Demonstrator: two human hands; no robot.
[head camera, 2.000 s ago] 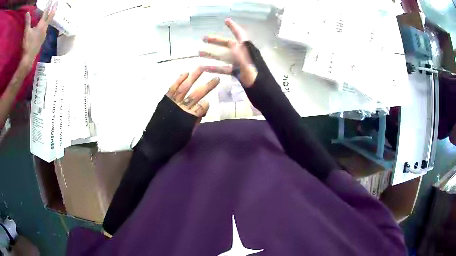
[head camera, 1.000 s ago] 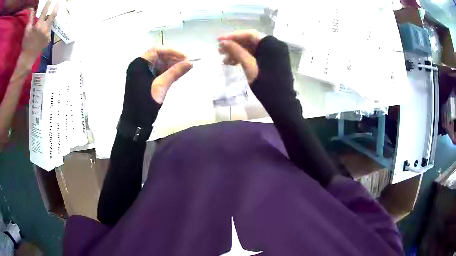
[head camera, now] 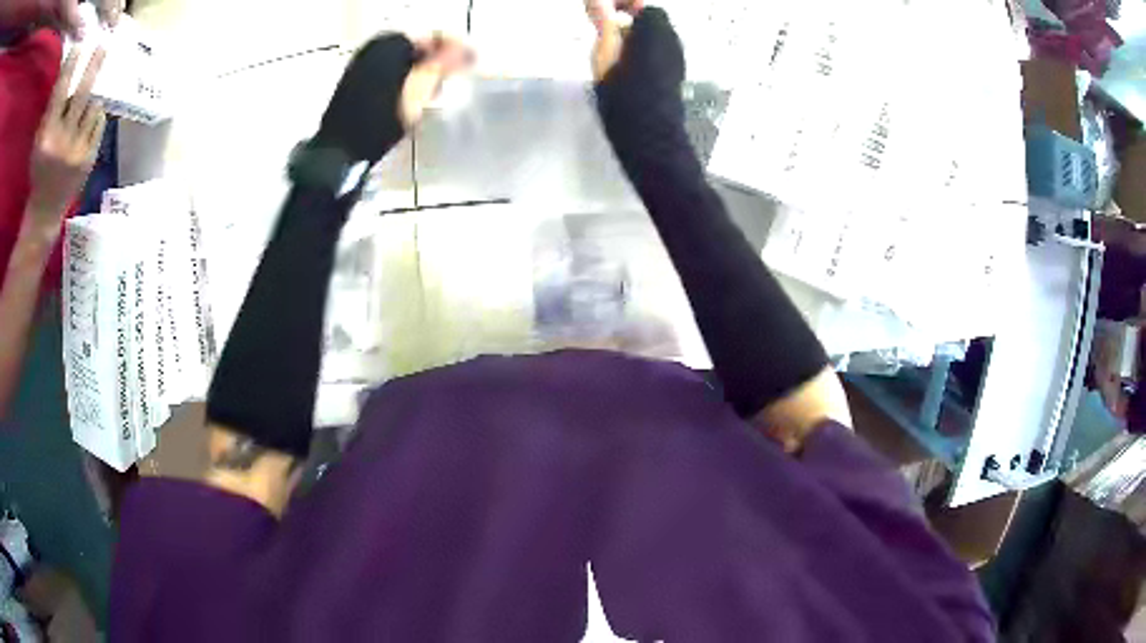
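My left hand (head camera: 436, 78), in a black sleeve, is raised over the far part of the pale table (head camera: 465, 264); its fingers are blurred. My right hand (head camera: 611, 35) is near the top edge of the picture, its fingertips partly cut off. A hazy, see-through sheet of film, like a clear poly bag (head camera: 522, 138), lies or hangs between and below my hands, blurred. Whether my fingers grip it cannot be told. A greyish-purple patterned piece (head camera: 581, 291) lies near the table's front edge.
White printed product boxes stand in a row at the left (head camera: 126, 320) and lie overlapping at the right (head camera: 817, 138). Another person's hand (head camera: 69, 138) is at the far left. A white-topped machine (head camera: 1031, 345) stands at the right, with a brown carton below the table.
Both my hands have moved away from me toward the far side of the table. The hazy film now shows spread between them. The view has shifted slightly.
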